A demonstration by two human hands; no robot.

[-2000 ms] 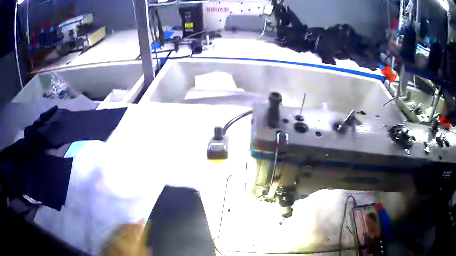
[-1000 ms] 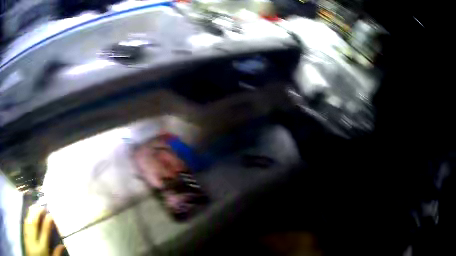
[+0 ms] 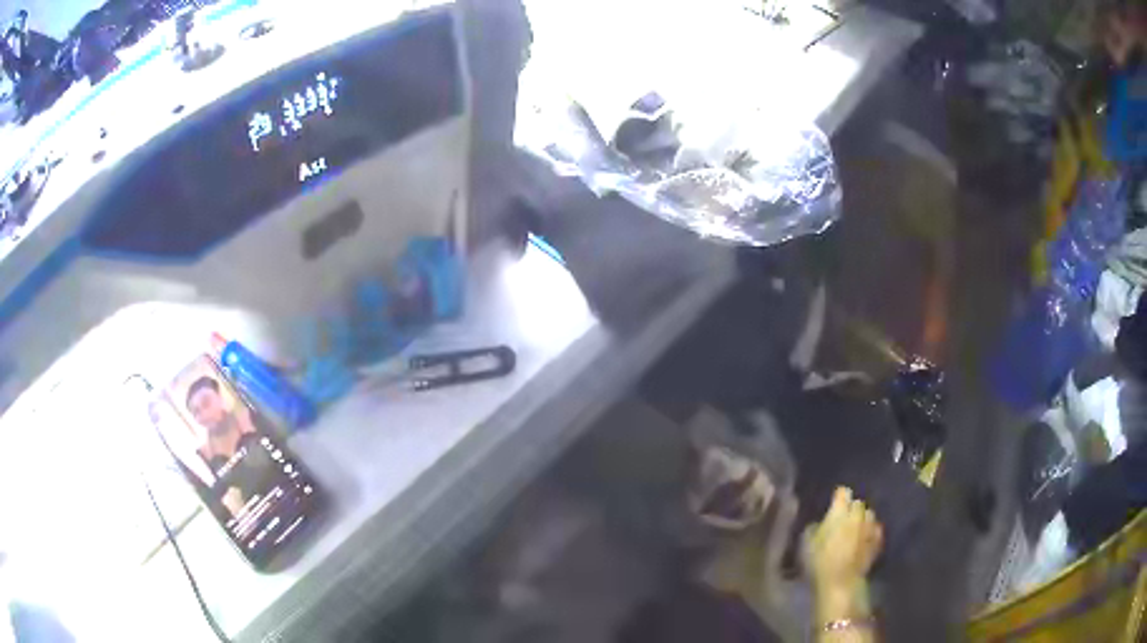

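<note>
My right hand point(image 3: 845, 543) reaches in from the bottom edge, right of the table. It is over dark material that may be cloth point(image 3: 836, 440); whether its fingers hold any of it I cannot tell. My left hand is out of the picture. The smartphone point(image 3: 239, 465) with a lit screen lies on the table beside a blue tool handle with a red end point(image 3: 267, 383). Dark thread snips point(image 3: 463, 367) lie to the right of the phone.
The sewing machine head with its dark display point(image 3: 302, 151) spans the upper left. Clear plastic wrapping point(image 3: 742, 189) hangs over a white surface at the top. Mixed cloth and bags point(image 3: 1069, 289) are heaped at the right. A yellow container edge point(image 3: 1069, 584) shows at the lower right.
The view has swung to the right, away from the needle area. The hand seen at the left edge a second ago is out of view. My right hand now shows clearly at the lower right.
</note>
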